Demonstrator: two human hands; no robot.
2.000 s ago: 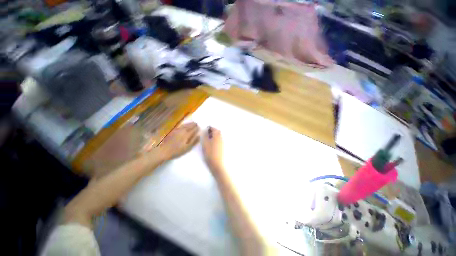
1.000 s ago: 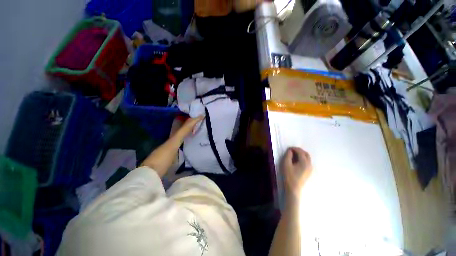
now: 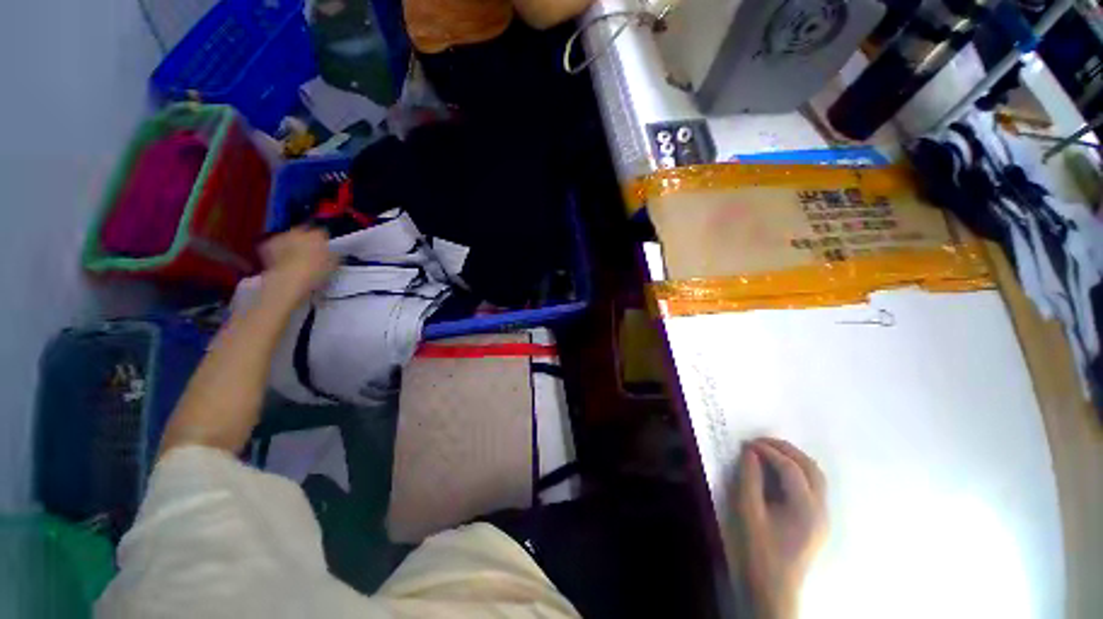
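A bundle of pale panels with black bands [image 3: 363,320] lies folded at the left of the lap, against the near side of a blue bin [image 3: 508,320]. My left hand [image 3: 299,264] is blurred at the bundle's upper left edge; whether it grips the fabric cannot be told. My right hand [image 3: 784,502] rests on the white table [image 3: 895,423] near its left edge, fingers curled. A dark patch shows inside its curl; whether it is an object or shadow is unclear.
A beige board with a red strip [image 3: 466,441] lies beside the lap. A red basket with green rim [image 3: 230,230] and blue-green basket [image 3: 97,423] stand left. A taped cardboard patch [image 3: 823,230] covers the table's far end. Black-and-white pieces [image 3: 1028,218] lie right.
The pale bundle and my left hand have moved left and away from the lap, uncovering the beige board. My right hand stays on the table, lower in the picture.
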